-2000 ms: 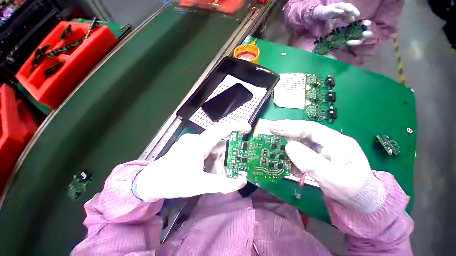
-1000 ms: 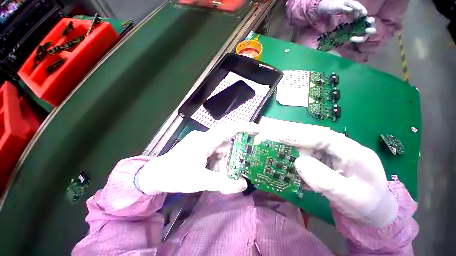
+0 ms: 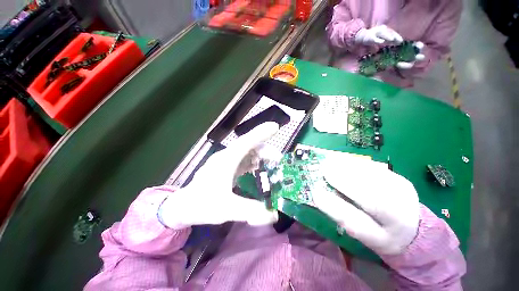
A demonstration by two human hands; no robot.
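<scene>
A green circuit board (image 3: 296, 179) with small dark parts and a white connector at its left end is held above the table's near edge. My right hand (image 3: 367, 199), in a white glove, grips its right end and hides that part. My left hand (image 3: 219, 182), also gloved, is around the board's left end with thumb and fingers spread apart; a dark gap shows between palm and board. I cannot tell whether the left fingers touch the board.
A black tray (image 3: 264, 85) holds a dotted sheet and a black phone. A board panel (image 3: 364, 122) lies beside a label sheet (image 3: 332, 113). A small board (image 3: 440, 175) is at right. Another board (image 3: 86, 226) is on the belt (image 3: 131, 131). A person opposite holds a panel.
The board has turned, and its white connector now shows. My left fingers have spread from its left end. A clear tray with red contents shows more fully at the top.
</scene>
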